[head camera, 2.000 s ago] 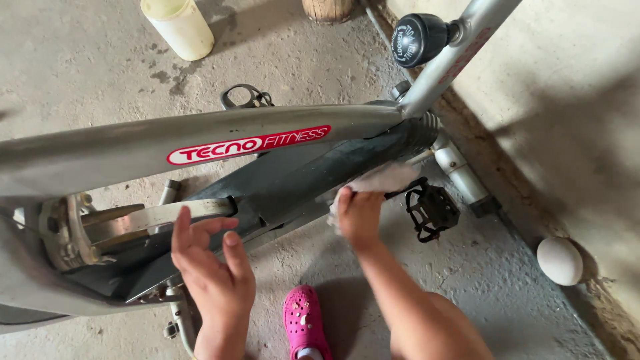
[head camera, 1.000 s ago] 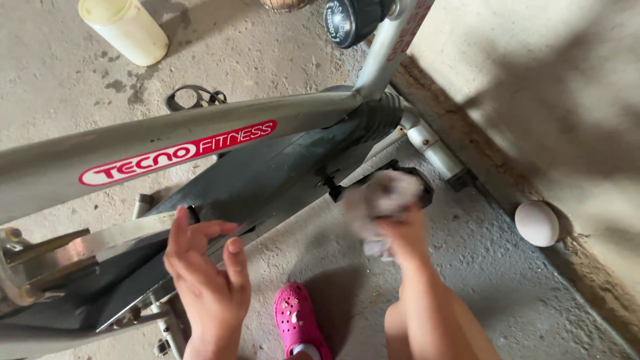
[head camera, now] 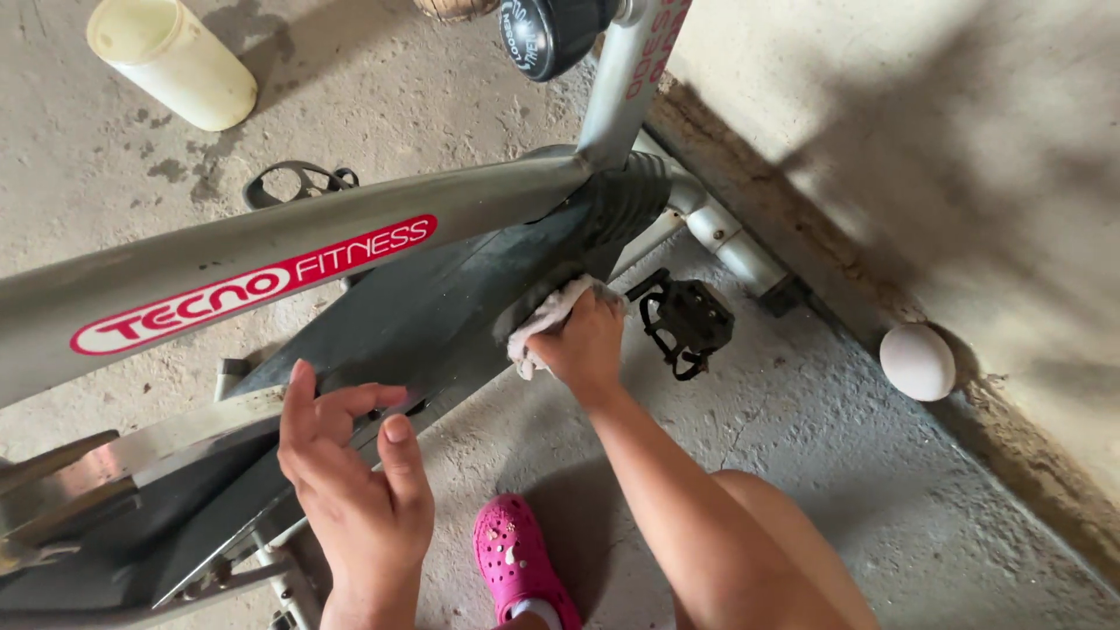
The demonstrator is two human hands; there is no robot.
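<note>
My right hand grips a crumpled whitish cloth and presses it on the dark plastic housing of an exercise bike. Just right of it is a black pedal with a strap. Raised over the housing's lower left part, my left hand is empty with its fingers apart. Above both hands the bike's grey frame tube crosses the view, bearing a red Tecno Fitness decal. A black knob sits on the upright post.
A pale plastic container stands on the concrete floor at the upper left. A second pedal strap shows beyond the frame. A whitish round object lies by the wall at right. A pink clog is on the foot below.
My right hand has moved the cloth from beside the pedal onto the dark housing, to the left. My left hand stays raised with its fingers apart.
</note>
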